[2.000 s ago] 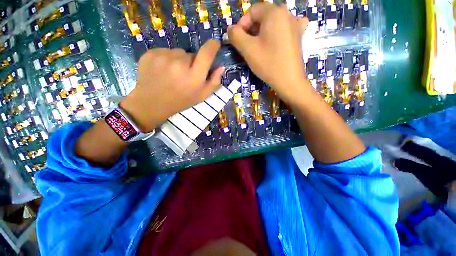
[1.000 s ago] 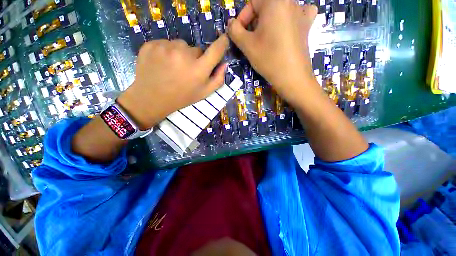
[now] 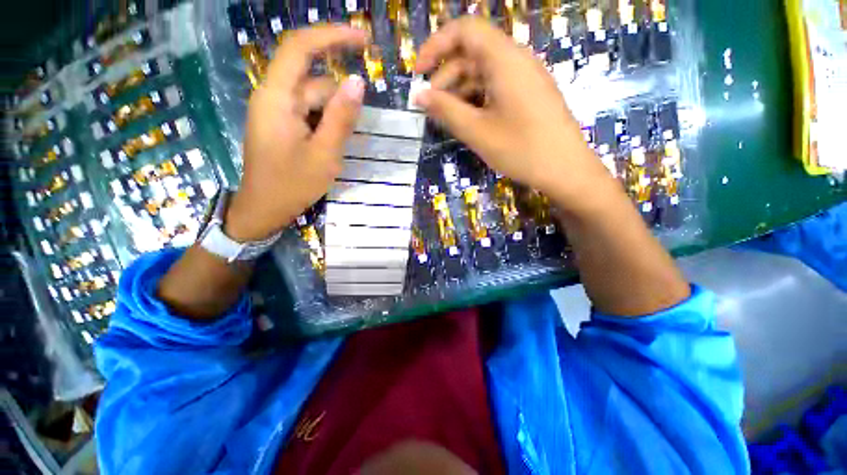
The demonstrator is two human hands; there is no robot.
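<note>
My left hand (image 3: pixel 302 139), with a watch on the wrist, holds the adhesive sheet (image 3: pixel 371 193) by its upper left edge. The sheet is white-grey with dark cross lines and hangs over the near part of the clear blister tray (image 3: pixel 692 93). My right hand (image 3: pixel 501 107) is at the sheet's upper right corner, thumb and index finger together on a small white adhesive piece (image 3: pixel 418 96). Whether the piece still joins the sheet cannot be told. Flex circuit modules (image 3: pixel 444 218) with amber middles and black ends stand in rows under and around both hands.
A second blister tray (image 3: pixel 104 176) with modules lying sideways is at the left. The green mat (image 3: pixel 743 199) shows at the right, with tiny white bits (image 3: pixel 727 60). A yellow-rimmed tray (image 3: pixel 799 102) is at the far right edge. The bench's near edge runs just before my body.
The sheet has swung from slanted to nearly upright and shows more of its face. My left hand's fingers have lifted and turned. My right hand has moved slightly down and now pinches a white piece.
</note>
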